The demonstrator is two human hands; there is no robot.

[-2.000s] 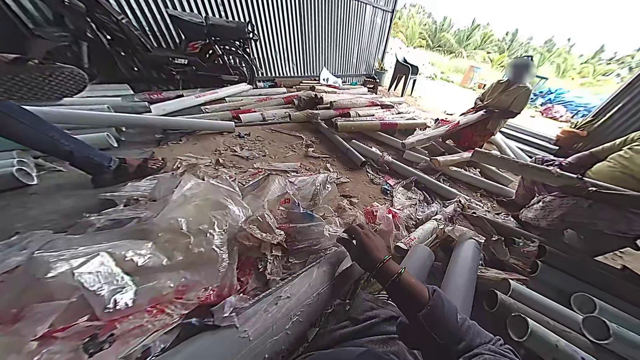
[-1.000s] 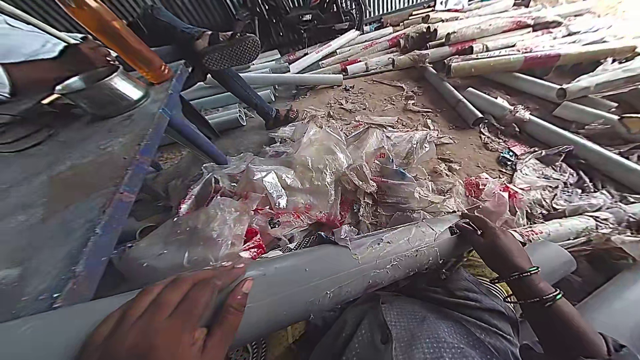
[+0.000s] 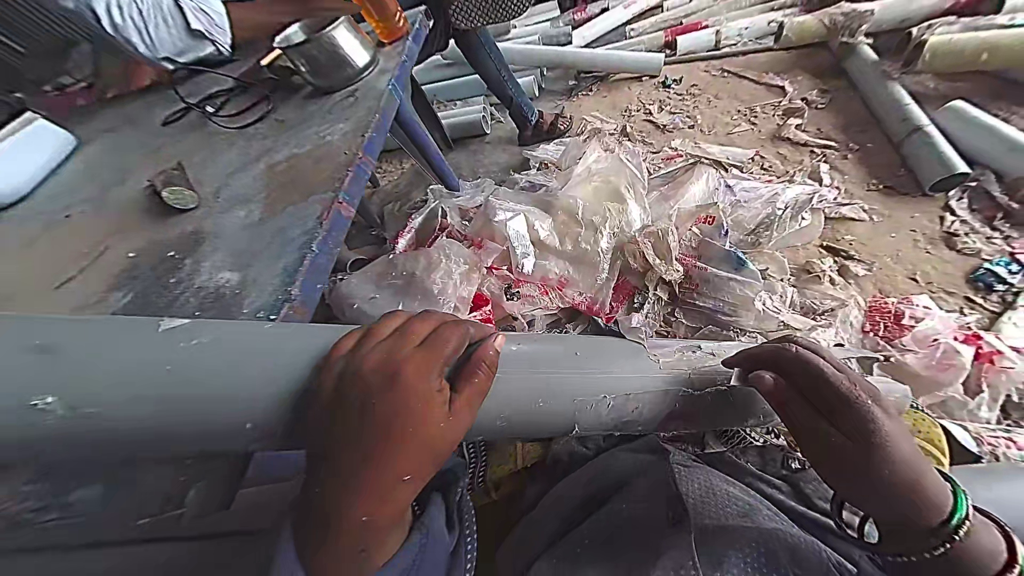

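A thick grey plastic pipe (image 3: pixel 176 380) lies across my lap, its left part by the table's edge. My left hand (image 3: pixel 396 400) rests on top of it, fingers curled over the far side and the thumb along it. Towards the pipe's right end, my right hand (image 3: pixel 824 416) pinches something small and pale between thumb and fingers, beside the torn clear plastic film (image 3: pixel 720 352) that clings to the pipe. What exactly it pinches is hard to tell. Green and dark bangles circle the right wrist.
A blue-edged table (image 3: pixel 340 228) at left bears a metal pot (image 3: pixel 328 56), a cable (image 3: pixel 220 104) and a small cut piece (image 3: pixel 174 188). Crumpled plastic wrap (image 3: pixel 576 232) heaps beyond the pipe. More pipes (image 3: pixel 904 120) lie behind; another person's sandalled foot (image 3: pixel 546 126) stands near.
The view has swung left and down. My left hand, out of sight two seconds ago, now lies on the pipe, farther from its left end than one second ago. My right hand stays by the film.
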